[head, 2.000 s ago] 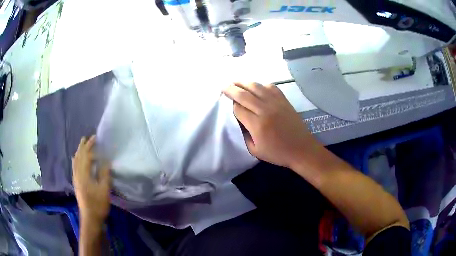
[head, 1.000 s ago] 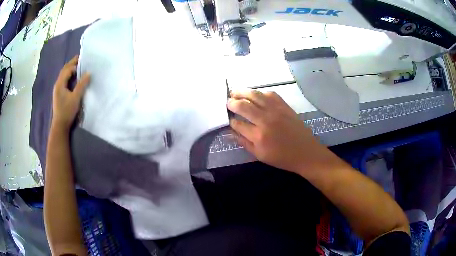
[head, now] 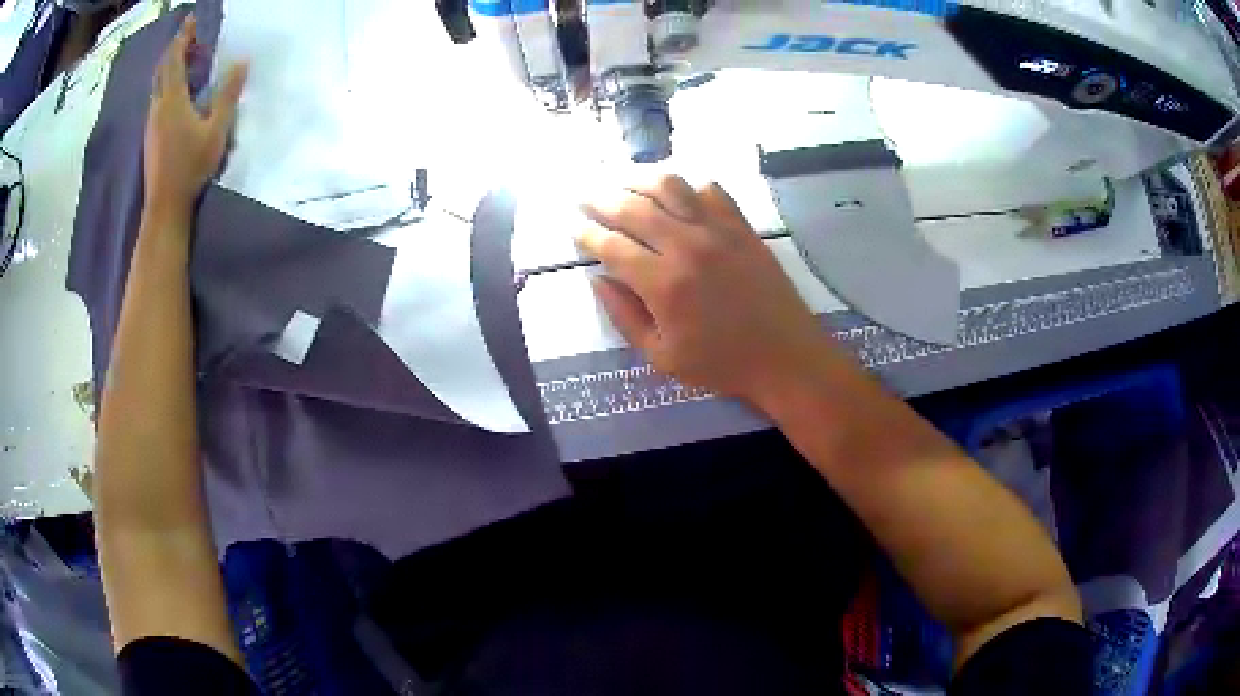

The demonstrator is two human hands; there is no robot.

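The light grey panel [head: 442, 313] lies left of the needle area, washed out by the lamp at the top. The dark grey panel [head: 394, 456] lies beneath and beside it and hangs over the table's front edge. A narrow dark welt pocket [head: 419, 188] shows on the pale cloth. My left hand [head: 188, 136] lies on the panels' far left part, thumb and fingers apart. My right hand [head: 687, 279] is over the bed just below the presser foot, fingers bent; glare hides whether it pinches cloth. The needle point is lost in glare.
The sewing machine head [head: 843, 38] spans the top right. A small curved piece [head: 870, 238] with a dark strip lies right of my right hand. Thread snips [head: 1068, 218] lie farther right. The ruler [head: 1034, 302] runs along the front edge. A blue basket [head: 1088, 404] is below right.
The panels have moved up and away, past the needle area. My left hand has moved up with them. More dark grey cloth and a small white patch now show at the front.
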